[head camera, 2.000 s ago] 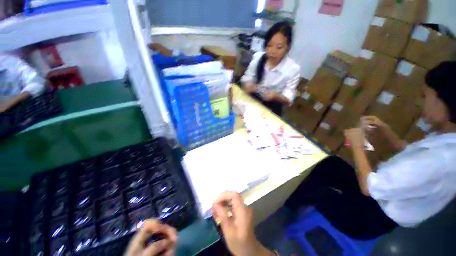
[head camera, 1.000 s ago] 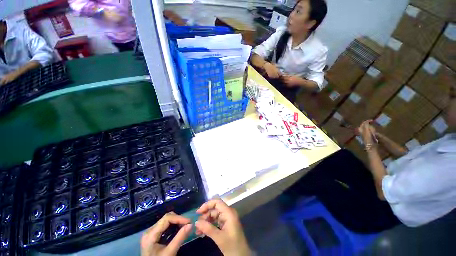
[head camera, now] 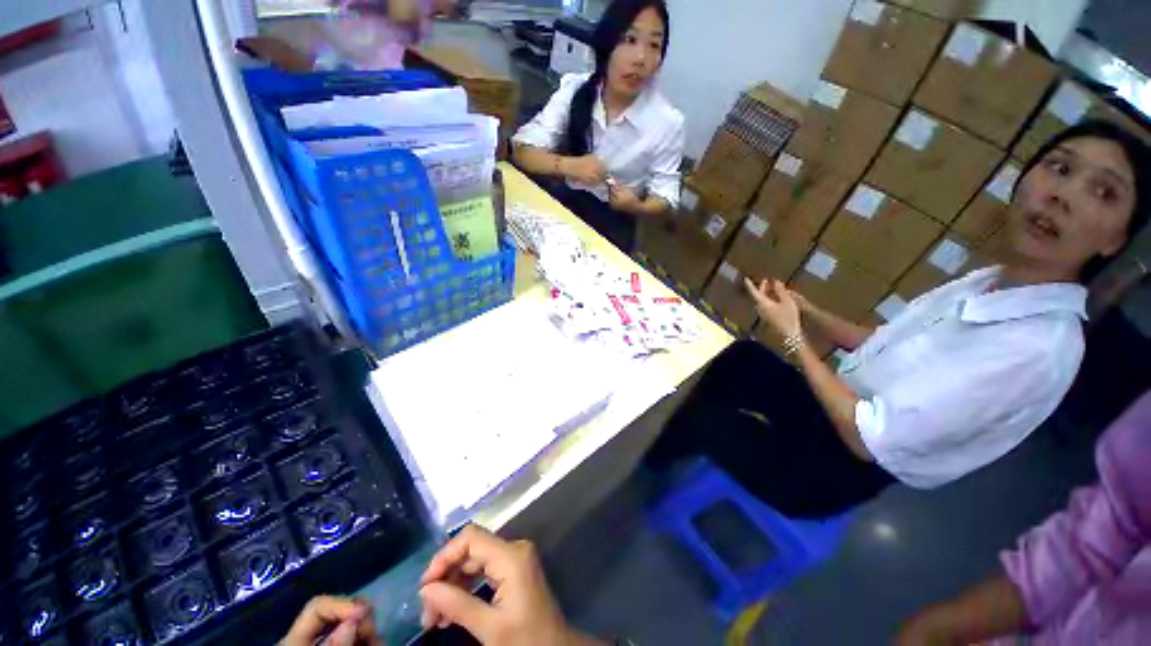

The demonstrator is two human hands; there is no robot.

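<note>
My left hand [head camera: 331, 621] is at the bottom edge, partly cut off, its fingers curled around a dark part that is almost hidden. My right hand [head camera: 502, 591] is just right of it, apart from it, with thumb and index finger bent close together; whether they hold something tiny cannot be told. A black tray [head camera: 164, 536] of square pockets with ring shapes lies left of my hands. White sheets [head camera: 473, 398] with a few small dark dots lie stacked beyond my right hand.
A blue file basket [head camera: 385, 240] with papers stands behind the sheets. White and red cards [head camera: 619, 309] lie on the yellow table [head camera: 701, 334]. Two seated people are beyond and right of it. A blue stool [head camera: 745, 530], stacked cartons [head camera: 871, 215] and a pink sleeve [head camera: 1086, 543] show at right.
The view has turned right, so tray and table sit further left. My hands are lower and further left in the picture. The pink sleeve has appeared at lower right.
</note>
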